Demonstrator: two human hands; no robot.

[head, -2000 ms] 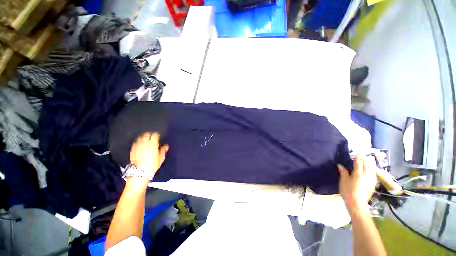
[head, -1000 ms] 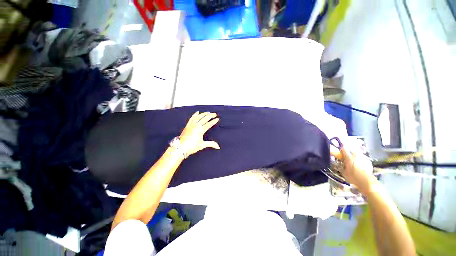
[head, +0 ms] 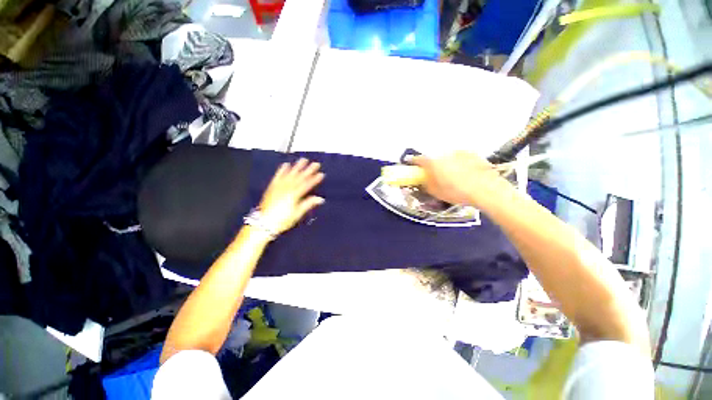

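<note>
A dark navy garment (head: 343,234) lies flat over the padded pressing board, with its right end bunched. The bare black-grey end of the board (head: 191,205) shows at the left. My right hand (head: 453,181) grips the pale yellow handle of the steam iron (head: 425,205). The iron's pointed soleplate is on the garment, tip to the left. My left hand (head: 289,195) rests on the garment left of the iron, fingers spread, holding nothing.
The white-covered table (head: 406,101) lies beyond the board. A heap of navy cloth (head: 86,172) is at the left beside patterned cloth (head: 195,51). The iron rest (head: 546,308) is at the right. A black hose (head: 609,98) runs to the upper right. A blue bin (head: 382,33) stands behind.
My right hand has brought the iron from the right end onto the garment. The garment lies flatter than in the oldest frame. My left hand has shifted right along the cloth since then.
</note>
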